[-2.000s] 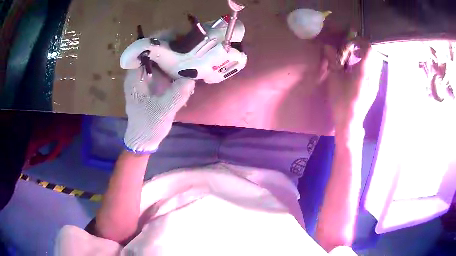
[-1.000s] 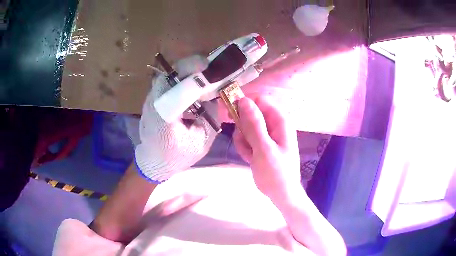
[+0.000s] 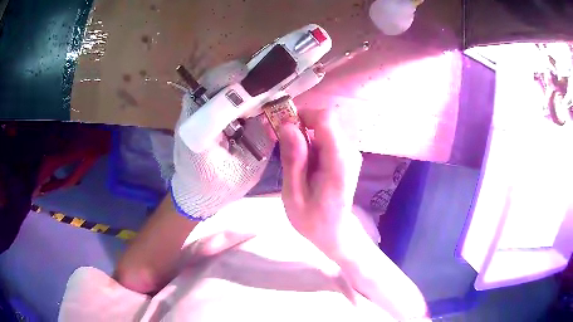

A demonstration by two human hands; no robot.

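Observation:
The white scooter body with dark seat, dark handlebar and red tail light is tilted above the cardboard mat, its tail up and to the right. My left hand, in a white knit glove with a blue cuff edge, grips it from below at the handlebar end. My bare right hand holds a small gold-brown tool between thumb and fingers, close against the scooter's side below the seat. Whether the tool touches the body is unclear. A thin pale part projects from the tail.
The white glue bottle lies on the brown cardboard mat, cut by the top edge. A glaring white tray with loose hooked parts stands at the right. Another person's hand shows at the left.
My right hand has come from near the tray to the scooter with the gold-brown tool. My left hand has turned the scooter. Since a second ago, both have shifted slightly left.

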